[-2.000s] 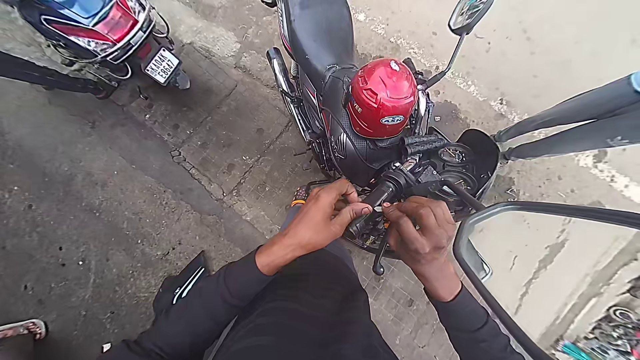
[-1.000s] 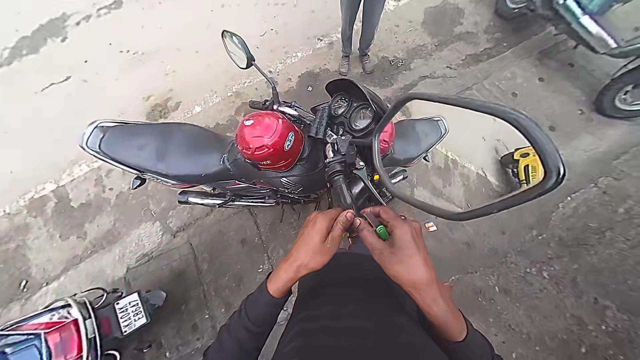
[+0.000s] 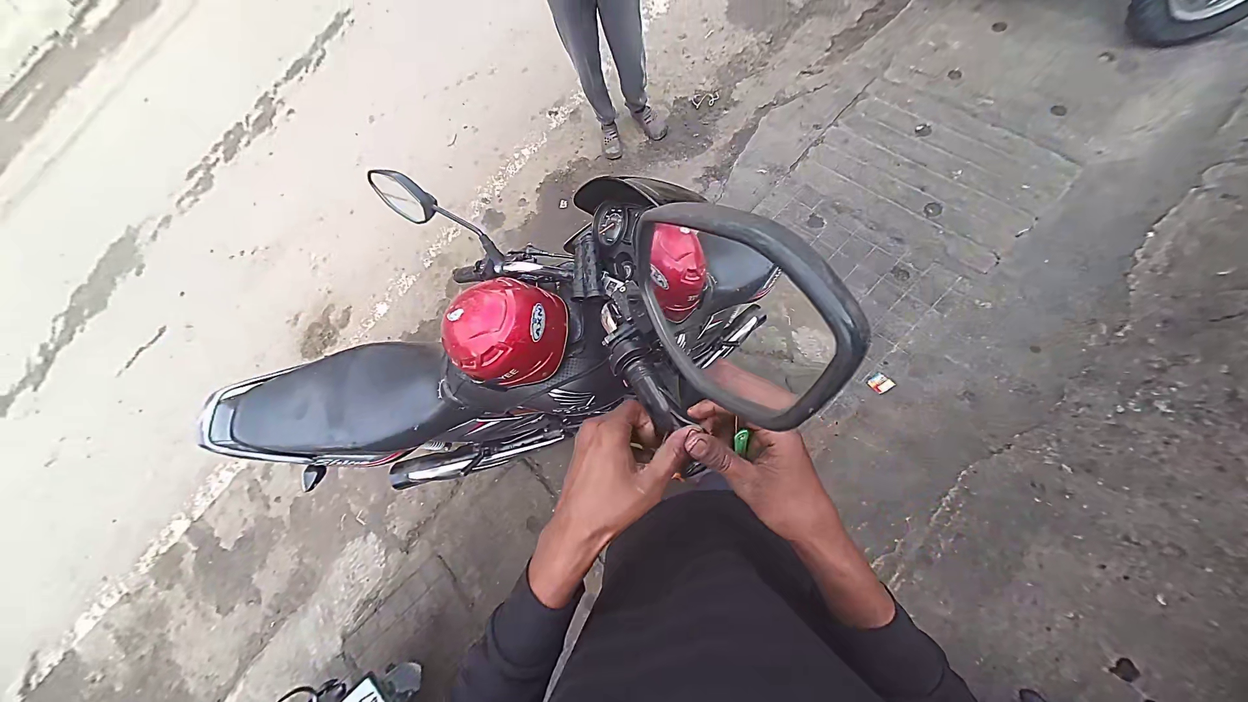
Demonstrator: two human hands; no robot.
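Observation:
Both of my hands meet at the end of the motorcycle's black handlebar grip point(image 3: 648, 385), thumbs touching. My left hand point(image 3: 616, 473) has its fingers curled beside the grip; whether it pinches something small is hidden. My right hand point(image 3: 765, 468) is bent around a small green object point(image 3: 742, 442), which shows between its fingers. The rubber grip partly hides the fingertips. A red helmet point(image 3: 504, 332) rests on the tank, in front of the black seat point(image 3: 346, 398). Over my right hand stands a black-framed mirror point(image 3: 850, 322) that reflects the helmet and seat.
The far mirror point(image 3: 402, 196) sticks out on its stalk. A person in grey trousers point(image 3: 606, 54) stands beyond the motorcycle. A vehicle's tyre point(image 3: 1160, 24) is at the top right, and part of another vehicle point(image 3: 366, 690) shows at the bottom. A small wrapper point(image 3: 880, 383) lies on the pavement.
The view has turned strongly. Both hands stay together at the handlebar grip. The green object shows at my right hand in the later two frames; I cannot make it out in the earliest.

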